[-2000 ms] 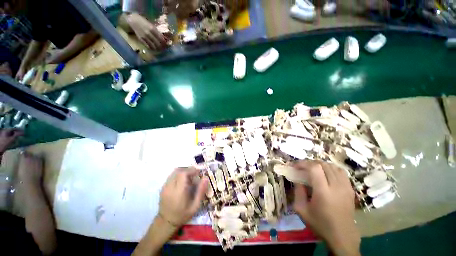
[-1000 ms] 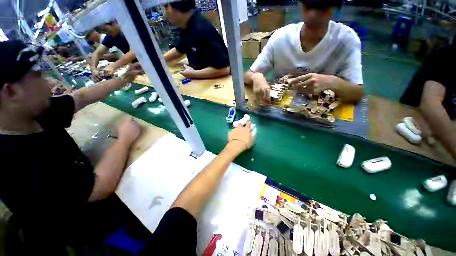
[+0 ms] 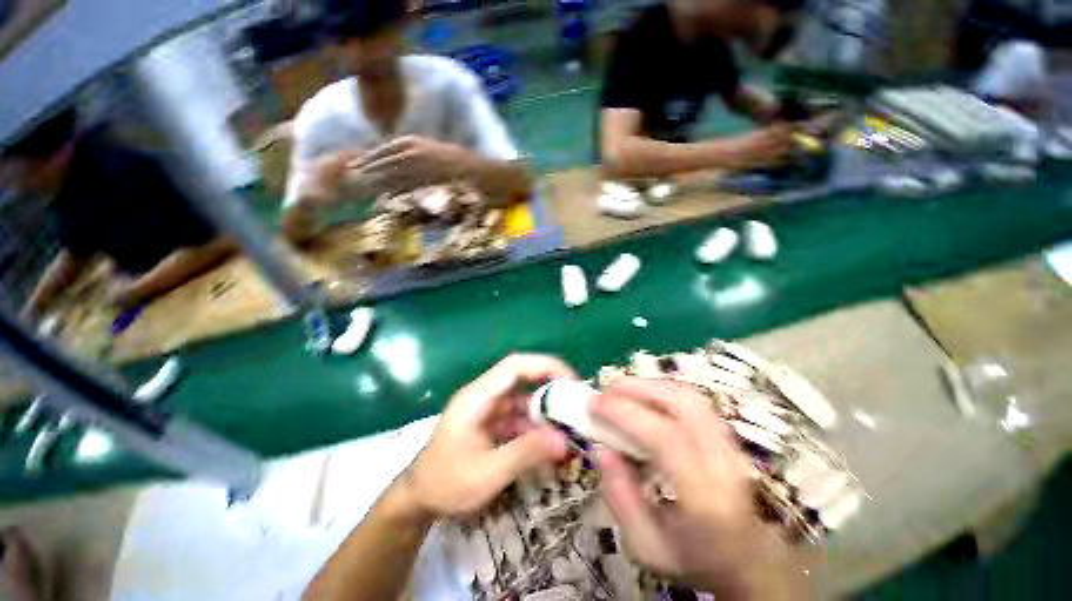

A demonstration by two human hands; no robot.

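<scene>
A white rounded housing (image 3: 573, 406) is held between my two hands above the pile, at the centre of the head view. My left hand (image 3: 488, 440) grips its left end with thumb and fingers. My right hand (image 3: 676, 470) holds its right side and covers part of it. A small dark or purplish part shows under the housing, too blurred to name. The heap of cream-beige frame parts (image 3: 762, 393) lies below and around my hands, partly hidden by them.
A green conveyor belt (image 3: 470, 317) runs beyond the pile with several white units. A white sheet (image 3: 282, 505) lies left, brown cardboard (image 3: 870, 352) right. A grey metal upright (image 3: 129, 423) stands left. People sit across the belt.
The view has swung right and down from the belt's left part. My left hand, reaching to white units on the belt a second ago, is back over the pile; both hands now hold a housing.
</scene>
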